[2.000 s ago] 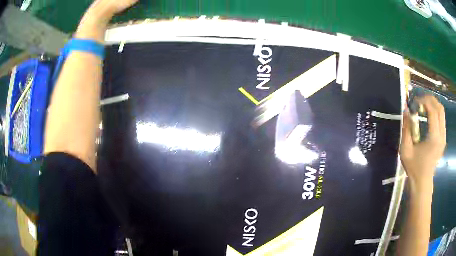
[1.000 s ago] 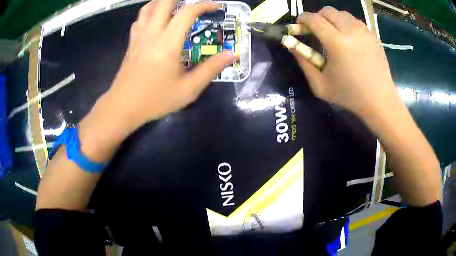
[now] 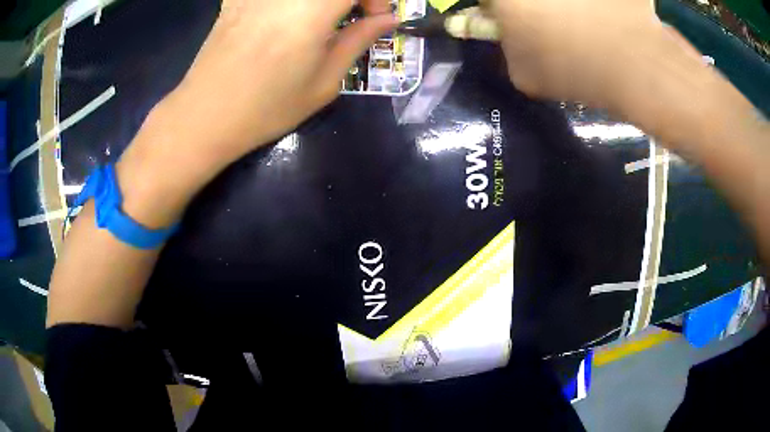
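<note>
A white open housing (image 3: pixel 397 78) lies at the top edge of the picture, with brass-coloured contacts showing inside; its upper part is cut off. My left hand (image 3: pixel 283 63) holds the housing from the left, thumb over its inside. My right hand (image 3: pixel 574 42) grips pliers; their cream handle (image 3: pixel 473 25) shows at the hand's left side. The dark jaws reach over the housing's right edge beside my left thumb. The jaw tips are too blurred and covered to tell if they grip anything. A blue strap (image 3: pixel 127 221) is on my left wrist.
A glossy black printed sheet (image 3: pixel 253 295) marked NISKO and 30W covers the bench, taped along its left and right edges. A blue bin edge (image 3: pixel 7 177) shows at the far left. Blue objects and the floor show beyond the bench at the lower right.
From a reach up left and pliers at the far right, both hands have come together at the housing. Since one second ago, the pliers moved left over it, and housing and hands sit higher in view.
</note>
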